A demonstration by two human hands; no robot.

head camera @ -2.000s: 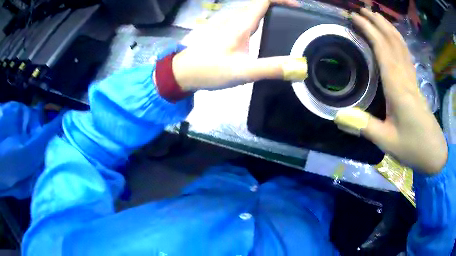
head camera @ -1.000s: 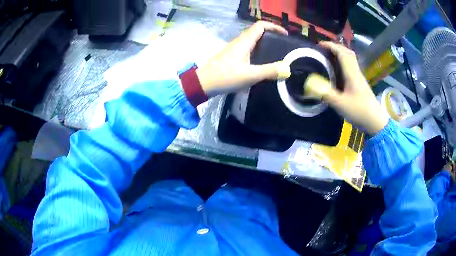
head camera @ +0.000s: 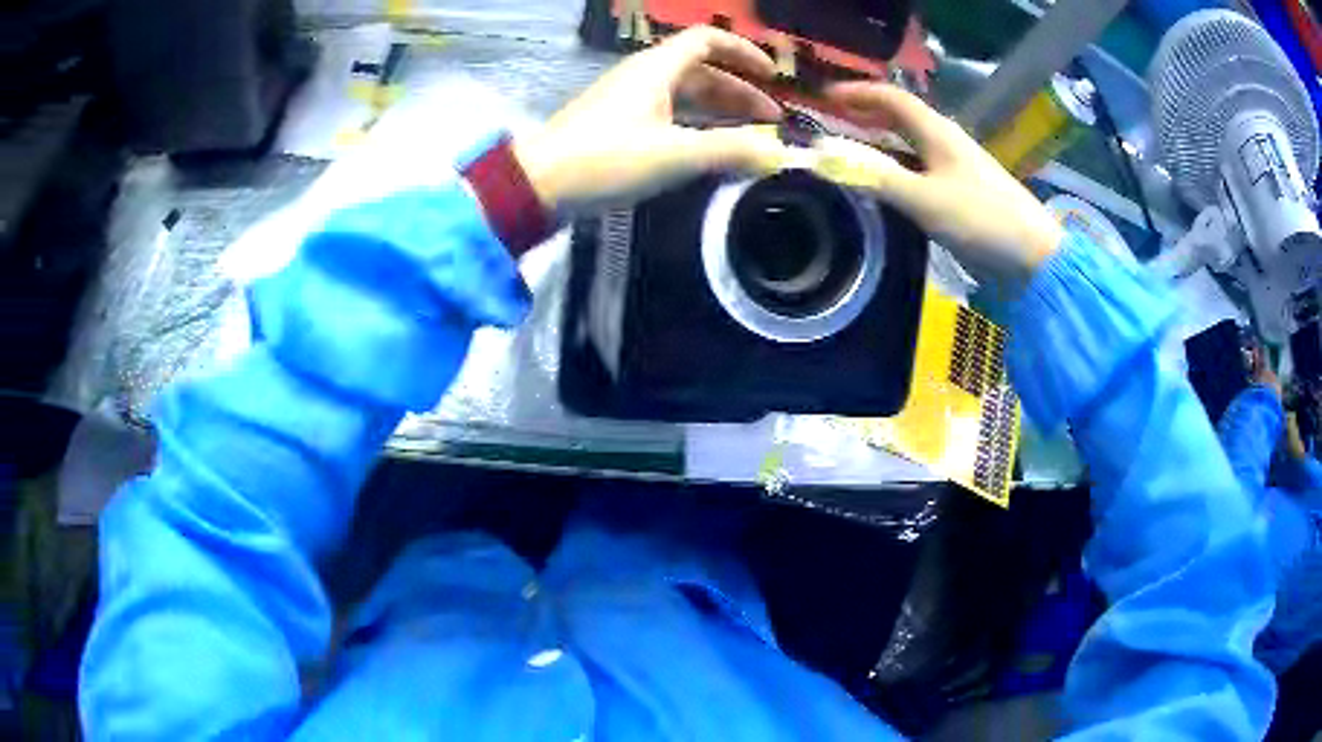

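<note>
The black projector stands near the bench's front edge, its lens side facing me. The silver-white trim ring is around the dark lens. My left hand is at the projector's top left, its thumb lying along the top edge. My right hand is at the top right, its thumb meeting the left thumb just above the ring. The fingers of both hands curl behind the top, where their tips are partly hidden. Pale yellow finger cots cover the thumbs.
A yellow adhesive sheet lies right of the projector at the bench edge. A yellow can and a white desk fan are at the back right. A red item is behind. Wrinkled silvery sheeting covers the bench at left.
The projector has been tilted up, so its lens now faces me. Both thumbs have moved from the ring and lens area to the projector's top edge. The view has shifted.
</note>
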